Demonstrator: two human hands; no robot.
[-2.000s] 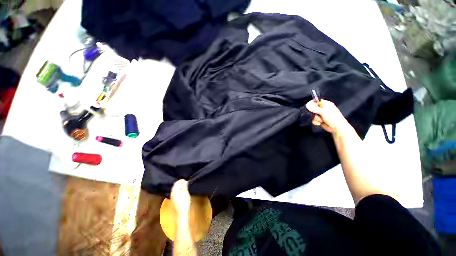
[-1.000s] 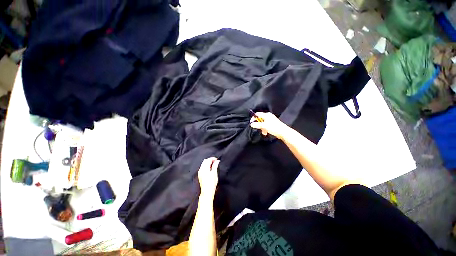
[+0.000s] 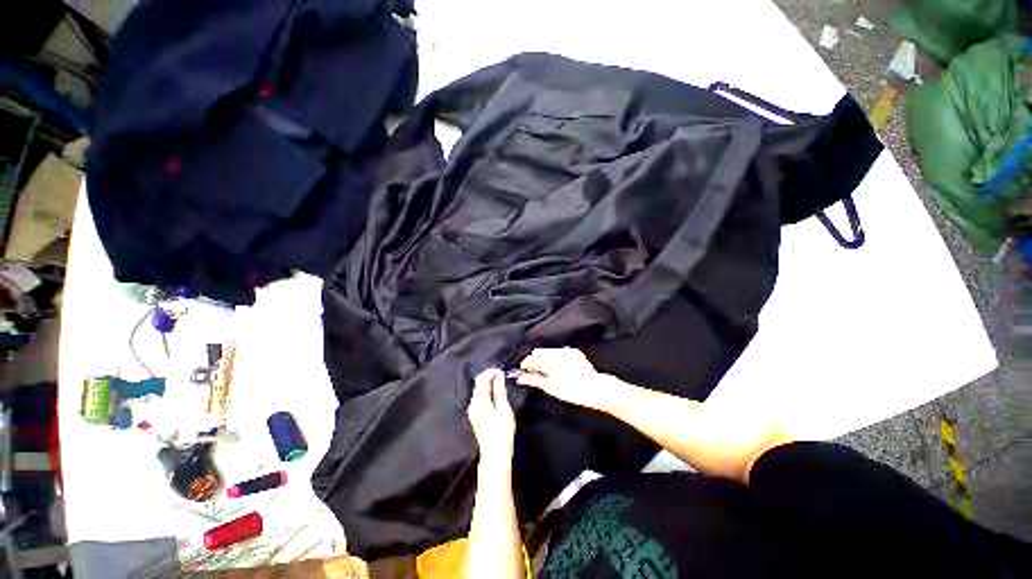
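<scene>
The black satiny garment (image 3: pixel 487 283) lies spread and wrinkled on the white table, its glossy lining up. A dark hanger (image 3: pixel 843 223) shows at its right end. My left hand (image 3: pixel 492 409) is at the garment's lower middle, fingertips pinched on the cloth. My right hand (image 3: pixel 558 377) is just right of it, the fingers of both hands nearly touching. A small pale, shiny tool tip shows between them, held by my right hand; most of it is hidden by the fingers.
Navy jackets (image 3: pixel 249 147) are piled at the upper left. A navy spool (image 3: pixel 286 437), a slim dark spool (image 3: pixel 257 484), a red spool (image 3: pixel 233 530) and a green-teal spool (image 3: pixel 100 400) lie at the left. Green sacks (image 3: pixel 968 136) stand on the floor at the right.
My right hand has moved left and down from the garment's right part to meet my left hand. My left hand has moved up from the garment's lower edge. The view has shifted.
</scene>
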